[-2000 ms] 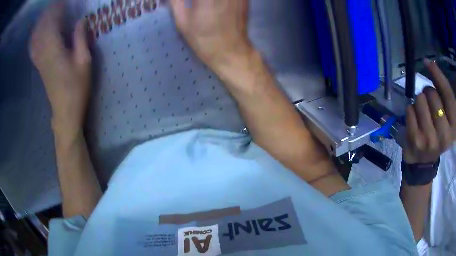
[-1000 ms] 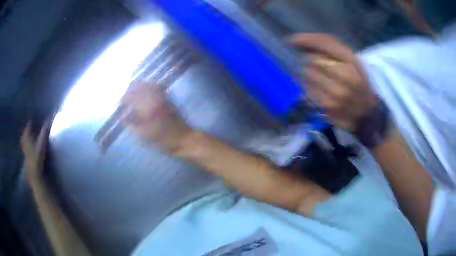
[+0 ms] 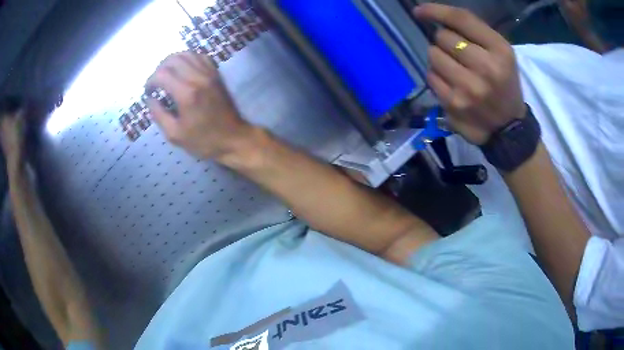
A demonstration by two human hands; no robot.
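The patterned circuit strip [image 3: 222, 31] lies slantwise on the perforated bed [image 3: 130, 191], running from the blue roller's side down to the left. My right hand [image 3: 191, 102] is over the strip with bent fingers and covers its middle; whether it grips the strip or only presses on it cannot be seen. My left hand [image 3: 12, 130] is at the far left edge, dark and blurred, away from the strip; its fingers are hard to make out.
The blue roller [image 3: 349, 58] crosses the bed at upper right, beside dark bars. Its silver end bracket [image 3: 380, 164] has a blue fitting and black knob [image 3: 469, 174]. Another person's hand [image 3: 472, 82], with ring and dark watch, is beside the roller. Bright glare covers the upper left bed.
The view has turned, so roller and strip now slant. My left hand has moved from near the strip's end to the far left. My right hand is now over the strip's middle.
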